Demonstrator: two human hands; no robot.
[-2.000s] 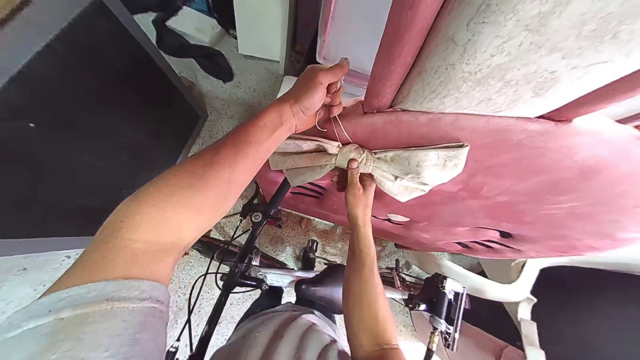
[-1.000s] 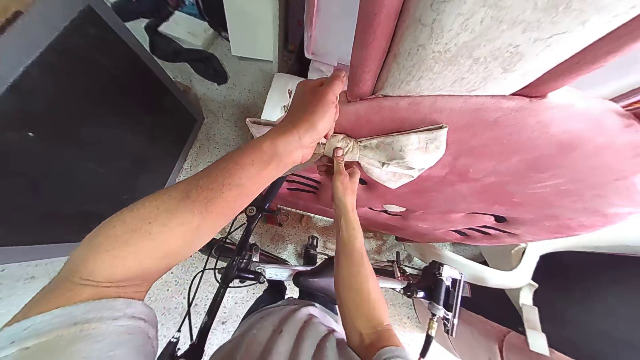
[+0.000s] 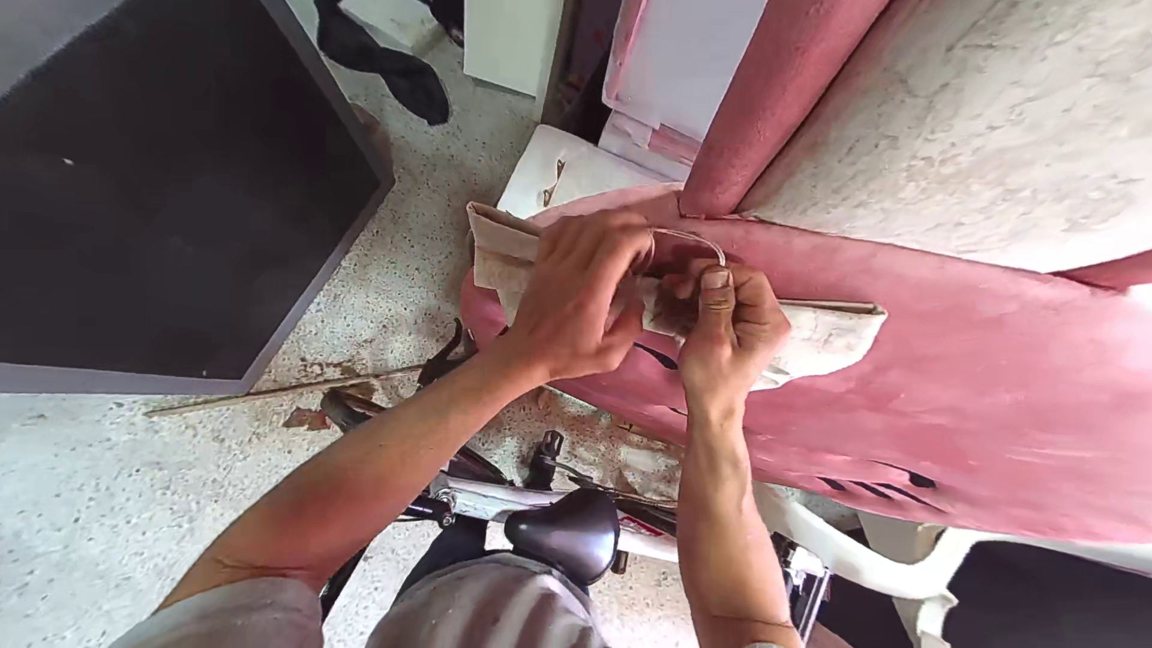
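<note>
A pale fabric bow point(image 3: 823, 337) lies against a large pink painted panel point(image 3: 972, 387) with black painted lash-like marks. My right hand point(image 3: 733, 319) pinches a thin pale cord point(image 3: 693, 236) between thumb and fingers over the middle of the bow, whose knot is mostly hidden by the hands. My left hand point(image 3: 589, 288) is over the bow's left part, its fingers curled beside the cord's other end; whether it grips the cord cannot be made out.
Below my arms stands a bicycle with a black saddle point(image 3: 567, 533). A large black panel point(image 3: 180, 189) is at the left. Pink posts point(image 3: 783, 99) and a mottled pale surface point(image 3: 981, 126) rise behind the pink panel. A white plastic chair point(image 3: 837, 544) is at lower right.
My left hand has come down from above the bow to its left part. My right hand has gone from pressing the knot with its thumb to pinching the cord.
</note>
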